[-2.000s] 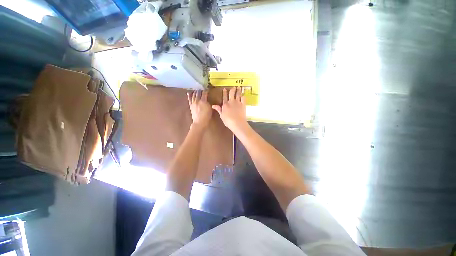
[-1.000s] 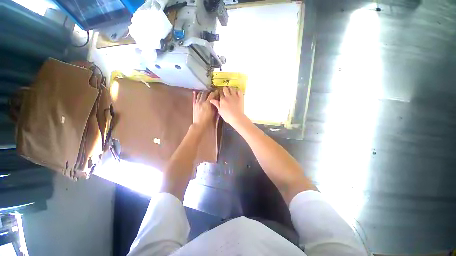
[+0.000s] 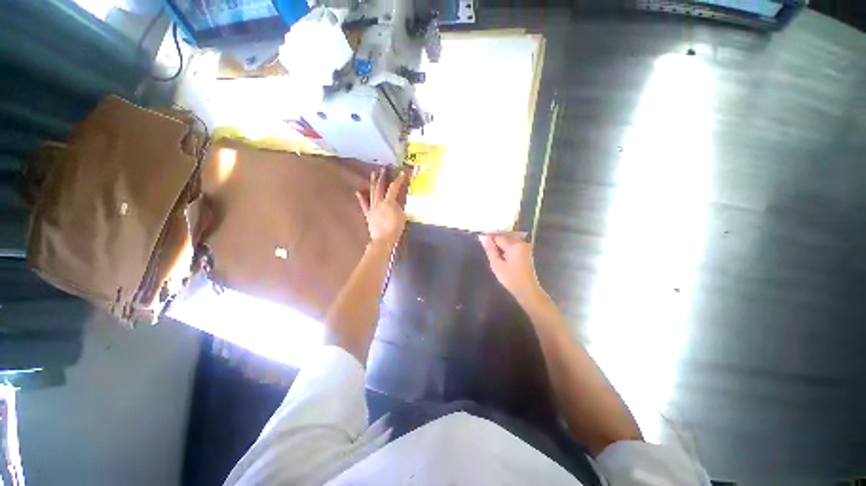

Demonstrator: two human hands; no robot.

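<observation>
A brown bag panel with a small pale label lies flat on the machine table, its top edge along the yellow template. The sewing machine head stands over the panel's top edge. My left hand lies flat on the panel near its top right corner, fingers spread, pressing it. My right hand is off the panel, at the front right corner of the white inset area, with thumb and fingers closed together. Whether it pinches something small there cannot be told.
A stack of brown panels hangs at the left table edge. A crumpled white bag is on the machine, beside a blue-framed screen. The shiny metal table extends right. Another device shows at the top right edge.
The panel and template have shifted left under the machine head. My right hand has left the panel and moved right and towards me. My left hand has stayed on the panel.
</observation>
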